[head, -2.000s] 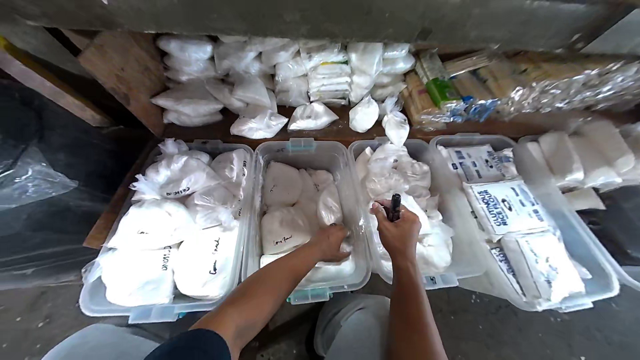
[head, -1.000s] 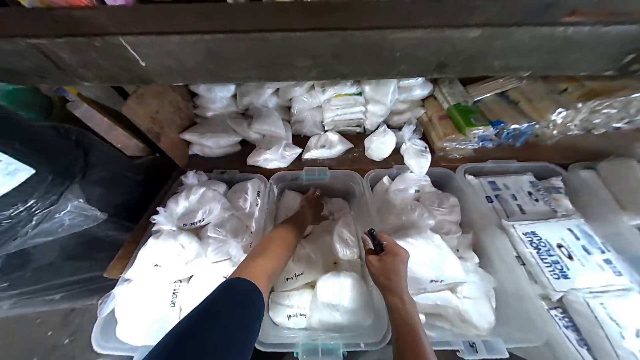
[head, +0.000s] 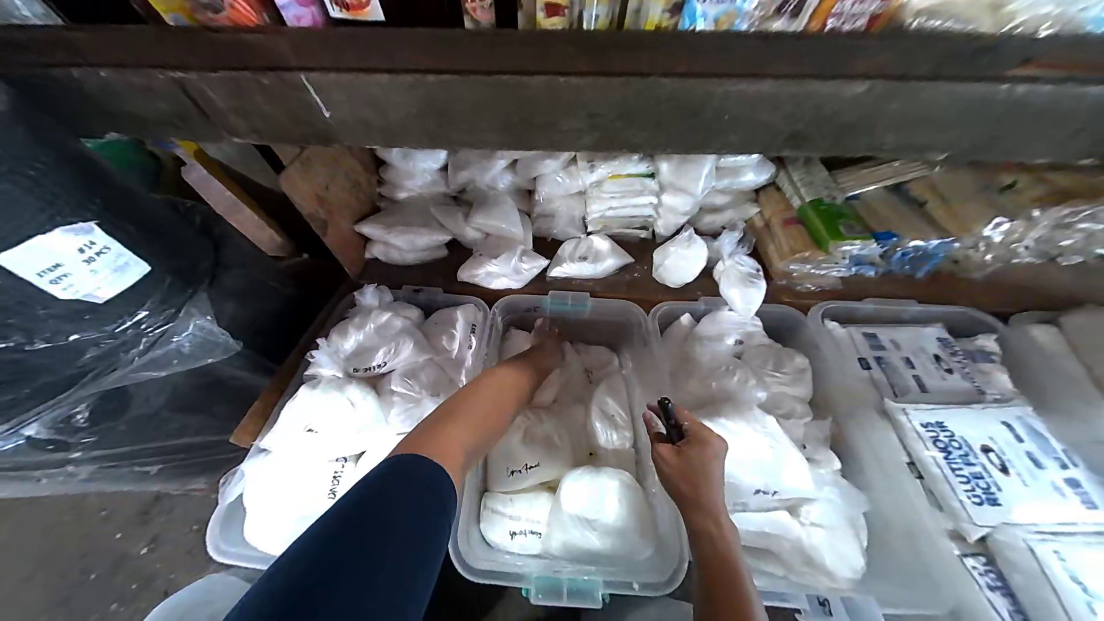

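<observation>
My left hand reaches into the back of a clear plastic bin among bags of white powder; whether its fingers grip a bag cannot be told. Below it in that bin lie a bag with handwriting and a rounded plain bag. My right hand is shut on a black marker pen, above the bin's right wall and beside a large flat powder bag in the neighbouring bin.
A bin of marked powder bags stands left, and a bin with printed glutinous rice flour packs right. Small white bags line the shelf behind. A thick ledge crosses above. Black bundles in plastic wrap stand far left.
My left hand has moved from the front of the middle bin to its back. My right hand, still with the marker, has moved from over the right bin's bags to the bins' adjoining walls.
</observation>
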